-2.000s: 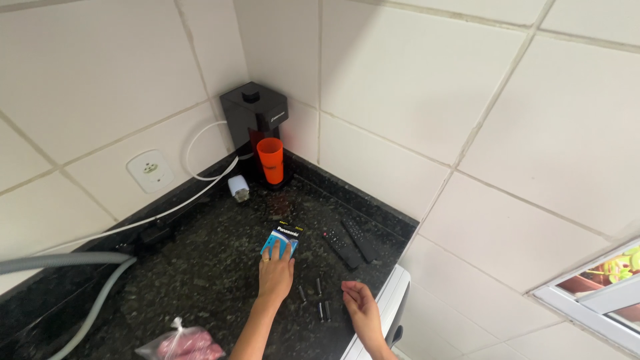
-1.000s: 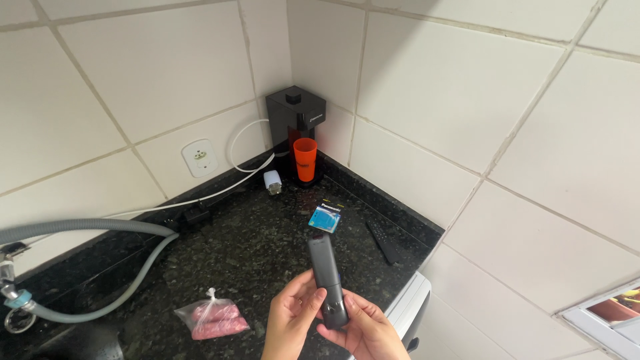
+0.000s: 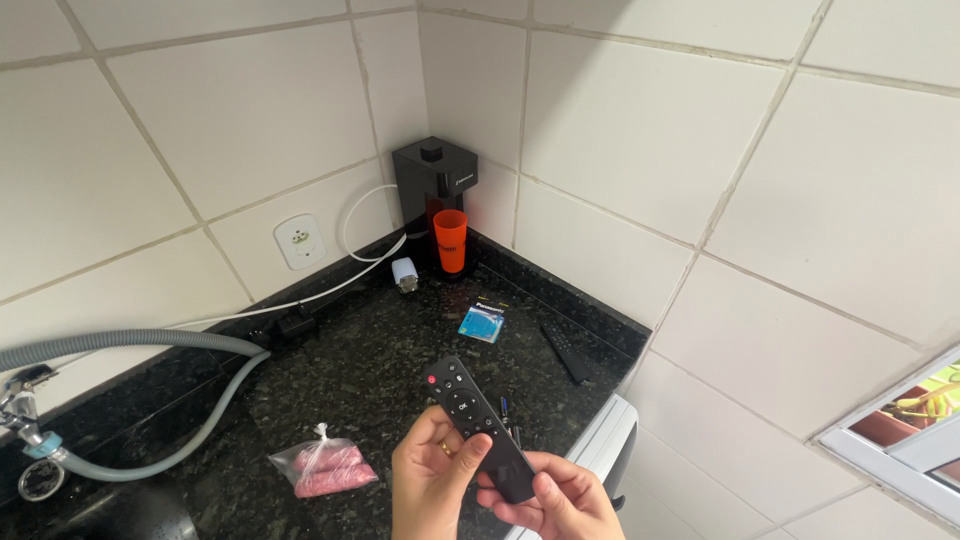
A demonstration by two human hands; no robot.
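Observation:
A black remote control (image 3: 480, 427) is held above the counter, its button side facing up. My left hand (image 3: 439, 465) grips its left side with the thumb near the lower buttons. Around its lower end close the fingers of my right hand (image 3: 551, 499). Behind the remote, partly hidden, lie batteries (image 3: 505, 409) on the dark stone counter. A blue Panasonic battery card (image 3: 481, 321) lies farther back. To the right of that card rests a second black remote control (image 3: 565, 352).
A black water dispenser (image 3: 435, 172) stands in the corner behind an orange cup (image 3: 451, 241). Beside them lies a small white-capped item (image 3: 405, 275). Bagged pink meat (image 3: 330, 466) sits left of my hands. A grey hose (image 3: 217, 420) joins a faucet (image 3: 24, 412); a white appliance (image 3: 600, 442) borders the counter.
Two seconds ago my left hand was on the battery card and both remotes lay on the counter. One remote is now in both hands; since one second ago it has turned to show its buttons.

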